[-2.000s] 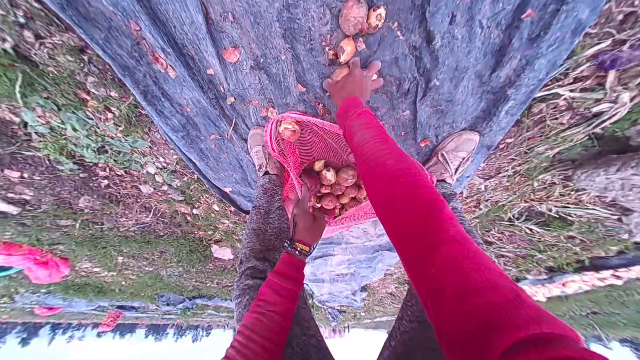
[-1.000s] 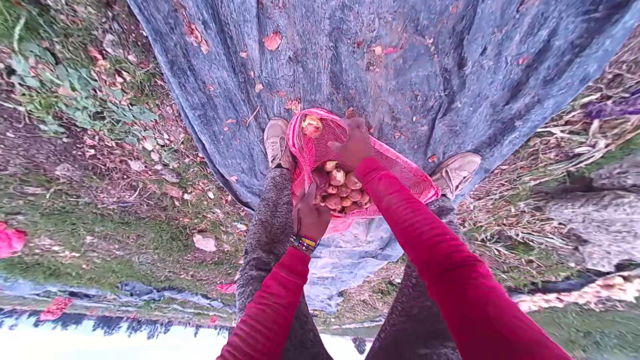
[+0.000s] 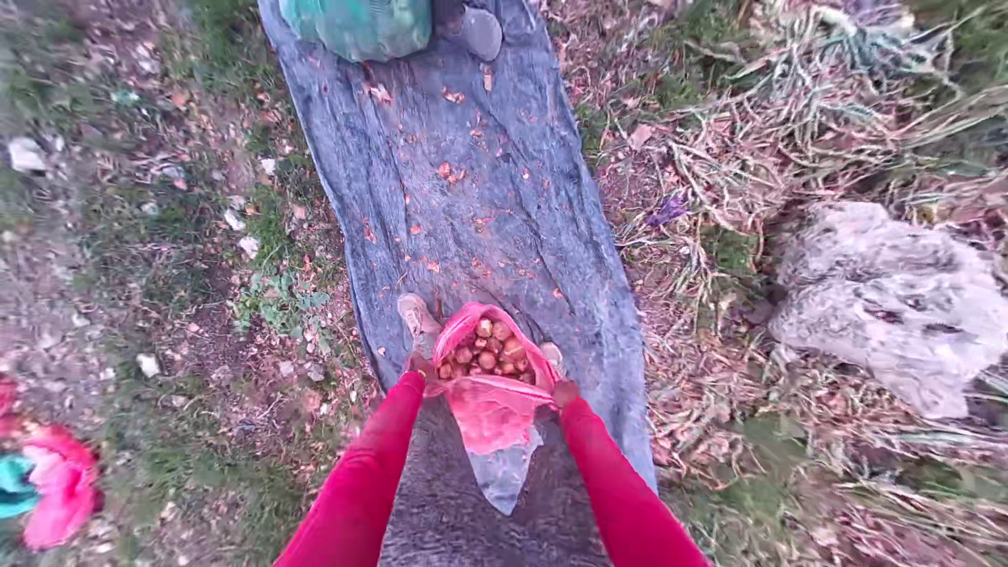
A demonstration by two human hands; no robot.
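A red mesh sack (image 3: 492, 409) stands between my shoes with its mouth spread wide. Several onions (image 3: 487, 350) lie inside it, in view through the opening. My left hand (image 3: 421, 367) grips the rim on the left side, close to my left shoe (image 3: 417, 315). On the right side my right hand (image 3: 564, 392) is closed on the rim, just below my other shoe (image 3: 553, 357). The fingertips of both hands are partly hidden by the mesh.
Under me runs a long dark tarp (image 3: 488, 197) with scattered onion skins. A green sack (image 3: 366, 24) and a grey rounded item (image 3: 481, 34) are at its far end. A large rock (image 3: 890, 299) lies at right among dry stalks; red and green sacks (image 3: 59, 480) lie at lower left.
My right hand has left the onions inside the sack and now holds its right rim. My left hand has moved to the left rim. The view now takes in more of the tarp's far end.
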